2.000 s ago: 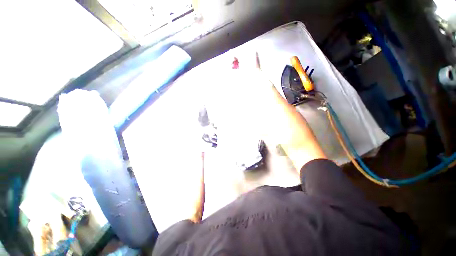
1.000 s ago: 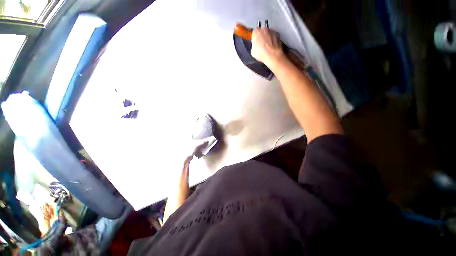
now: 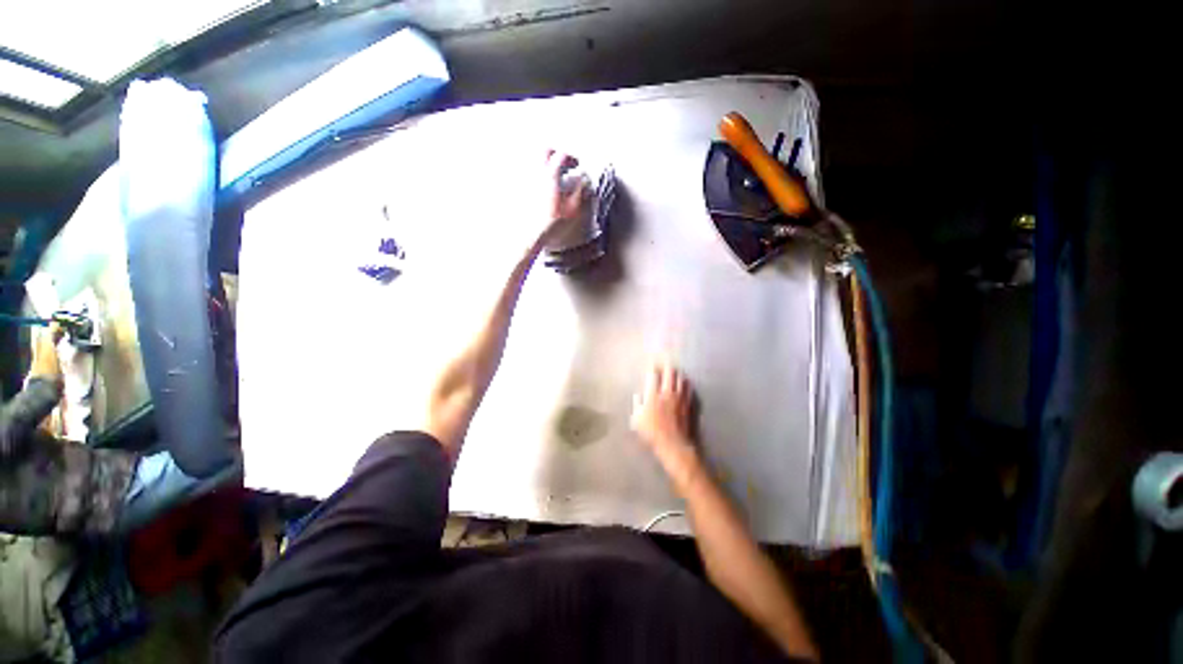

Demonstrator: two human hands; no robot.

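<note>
A stack of small pale pieces with dark edges [image 3: 598,223] stands at the middle of the far half of the white-covered table [image 3: 324,376]. My left hand [image 3: 566,205] is at the stack's left side, with its fingers around that side; the fingertips blur into the bright cloth. My right hand [image 3: 666,407] lies palm down on the cover nearer to me, fingers a little apart, empty. The steam iron with an orange handle [image 3: 765,165] rests at the far right, touched by neither hand.
Small dark-edged pieces [image 3: 383,263] lie left on the cover. Blue and orange hoses [image 3: 882,428] run off the right edge. Padded blue-grey shapes [image 3: 171,260] stand beyond the left edge. Another person's arm [image 3: 46,376] shows far left, and a white roll [image 3: 1159,490] far right.
My right hand has let go of the iron and come back nearer my body. My left hand has reached forward, and the stack stands farther from me on the table. The view has turned.
</note>
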